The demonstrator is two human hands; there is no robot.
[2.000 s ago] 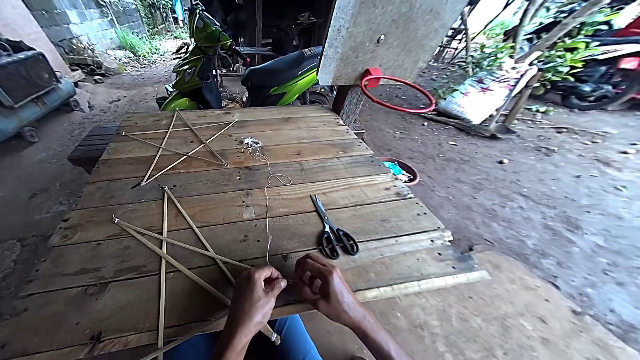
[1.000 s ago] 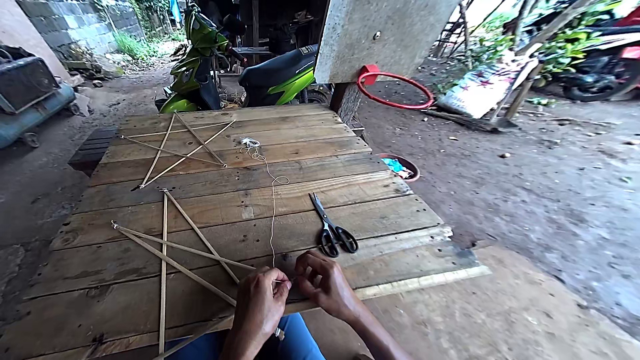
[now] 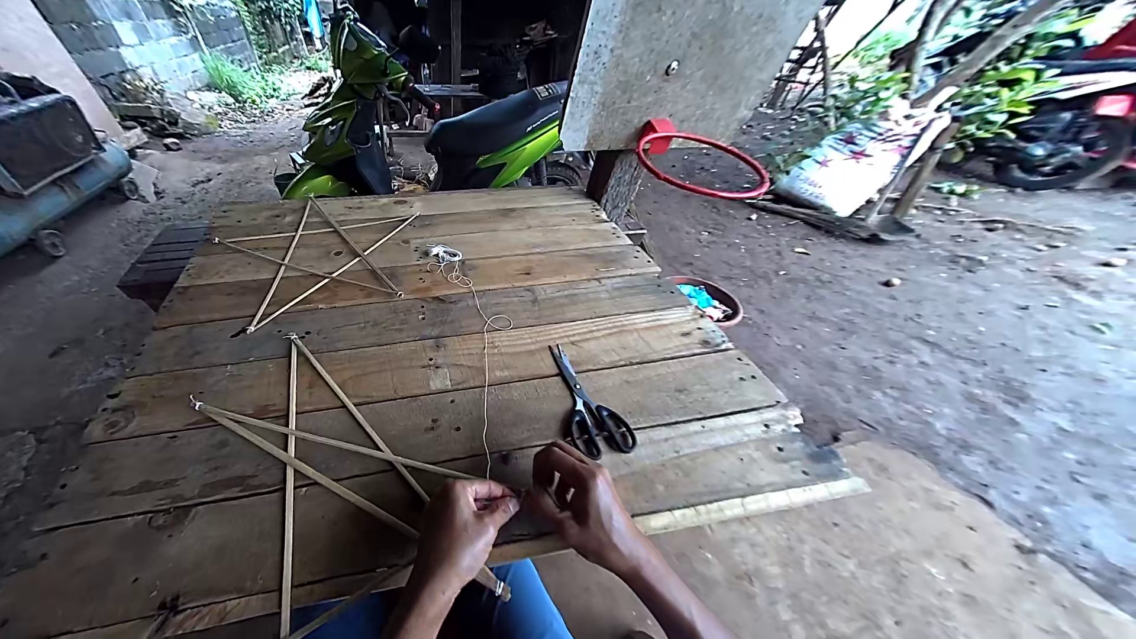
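Observation:
Near the table's front edge, my left hand [image 3: 466, 524] pinches a thin string [image 3: 485, 390] between thumb and fingertips. My right hand [image 3: 581, 501] is close beside it, fingers curled together at the string's end; the exact hold is too small to see. The string runs up the table to a loose tangle [image 3: 444, 255]. Thin wooden sticks tied as a star frame [image 3: 291, 461] lie on the left, partly beneath my left forearm, one tied end showing past the edge. A second star frame [image 3: 306, 257] lies farther back. Black-handled scissors [image 3: 587, 408] rest just beyond my right hand.
The plank table [image 3: 621, 373] carries all this. Behind it stand a green and black scooter [image 3: 497, 146] and a board with a red hoop [image 3: 706, 167]. A round tub [image 3: 732, 306] sits beyond the right edge, and a dark bench [image 3: 164, 257] at the left.
My hands stay close together over the string, with small shifts of the fingers. The string beyond them lies in a slightly different line.

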